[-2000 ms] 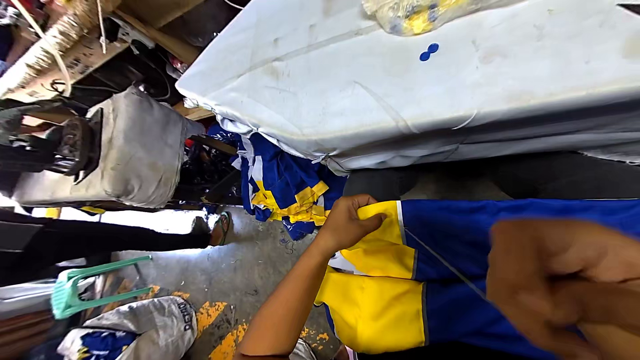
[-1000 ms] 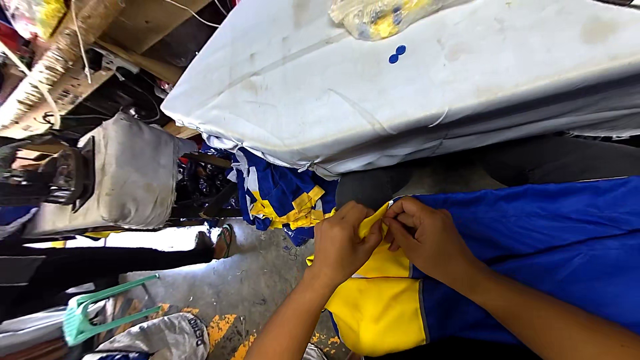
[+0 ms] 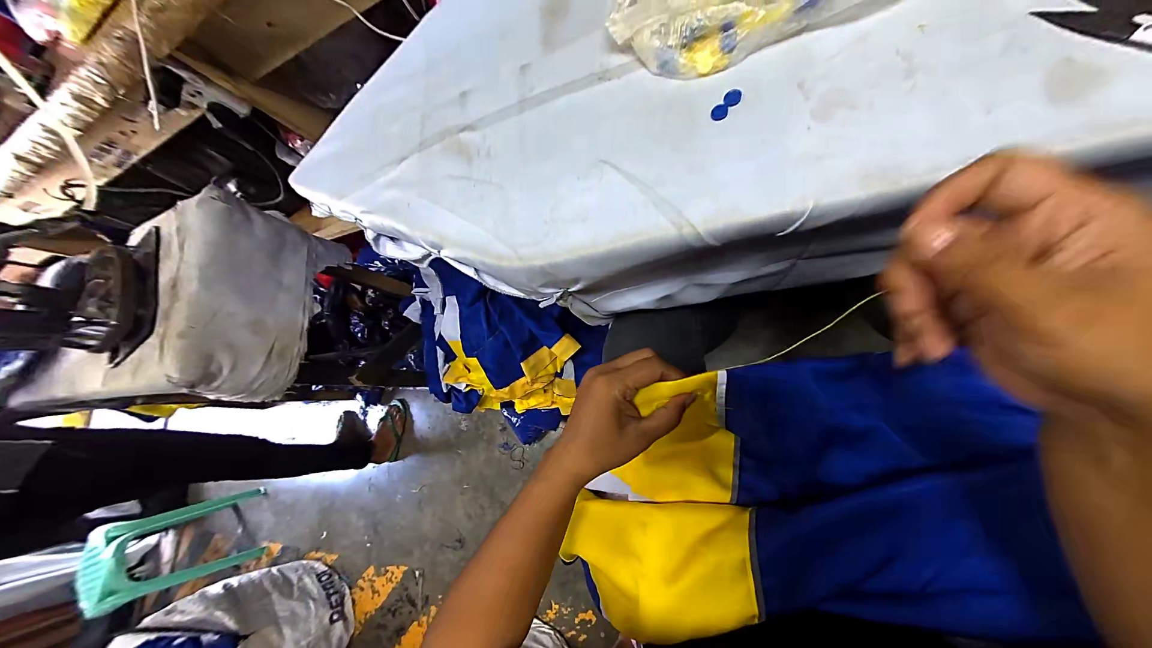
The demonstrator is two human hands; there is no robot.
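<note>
A blue and yellow garment (image 3: pixel 864 468) lies across my lap, with a thin grey strip along the seam between its colours. My left hand (image 3: pixel 625 414) pinches the upper edge of its yellow part. From the garment's edge near that seam, a thin yellowish thread (image 3: pixel 810 335) runs up to my right hand (image 3: pixel 1008 270), raised at the right and blurred by motion. Its fingers are closed on the thread's end; whether they also hold a needle cannot be told.
A table with a pale cloth cover (image 3: pixel 540 135) bears a plastic bag (image 3: pixel 702 40) and two small blue discs (image 3: pixel 725 104). Blue and yellow fabric (image 3: pixel 504 351) is heaped below its corner. A padded grey block (image 3: pixel 225 297), a green stool (image 3: pixel 162 558) and another person's foot (image 3: pixel 389 432) are at left.
My right hand was at the garment's edge beside my left a second ago; it has moved away to the right and up, with the thread stretched out. My left hand still pinches the yellow cloth.
</note>
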